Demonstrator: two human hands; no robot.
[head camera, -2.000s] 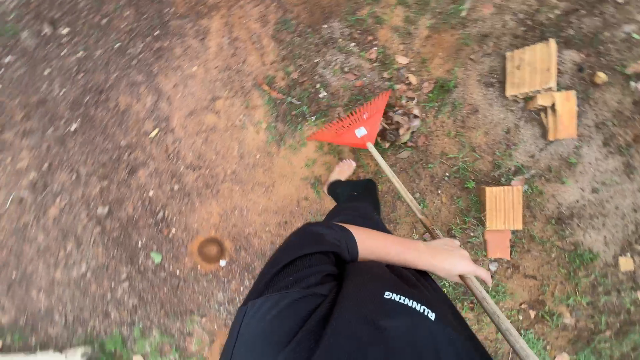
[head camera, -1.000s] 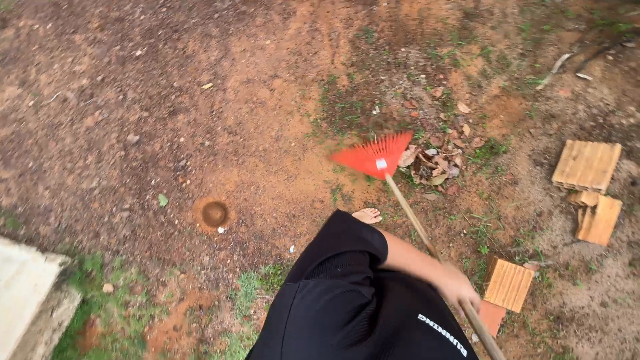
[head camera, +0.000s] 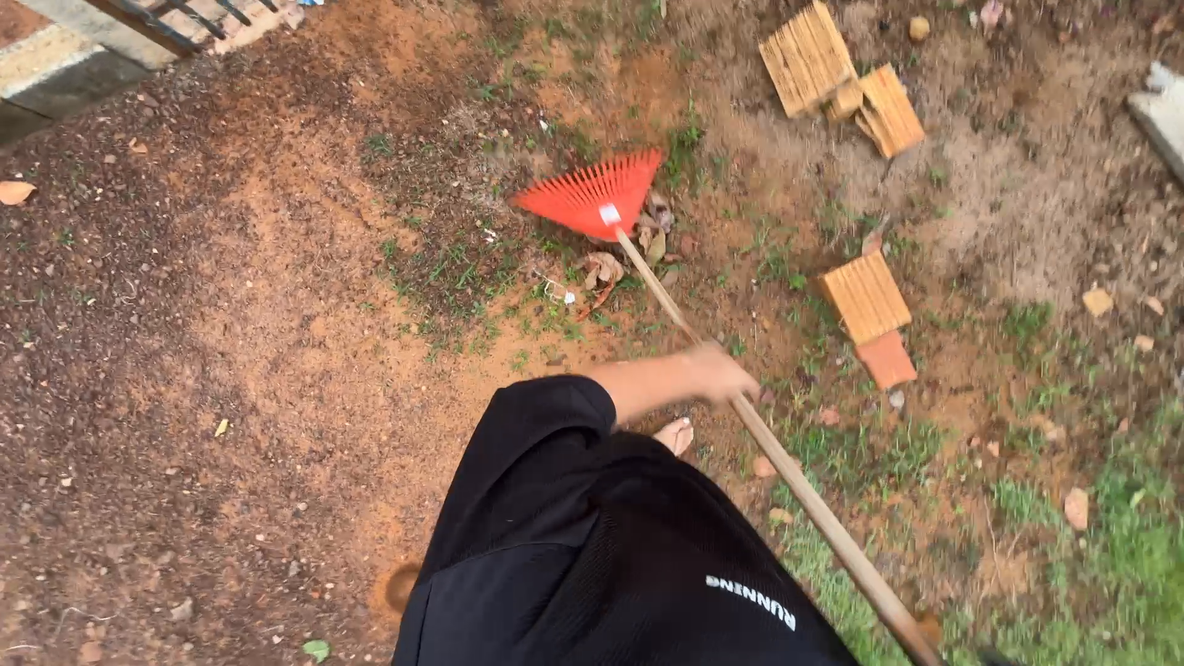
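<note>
My left hand (head camera: 720, 373) is closed around the wooden handle (head camera: 809, 499) of a rake, partway along it. The handle slants from the lower right up to an orange-red fan rake head (head camera: 592, 199), whose tines point toward the top of the view. Dry brown leaves (head camera: 603, 269) lie beside the neck of the head, on both sides of the handle. My right hand is not seen; the handle's far end runs out at the bottom edge. A bare foot (head camera: 677, 436) shows just below my left hand.
Hollow clay blocks (head camera: 807, 57) lie at the upper right, another block (head camera: 867, 298) with a reddish fragment (head camera: 887, 361) nearer the handle. A concrete edge (head camera: 79, 79) and metal bars stand at the upper left. Grass (head camera: 1133, 527) grows at the lower right.
The rake head, earlier to the left of the leaves, now lies past them, with leaves by its neck. My left hand has stayed on the handle. The view has shifted.
</note>
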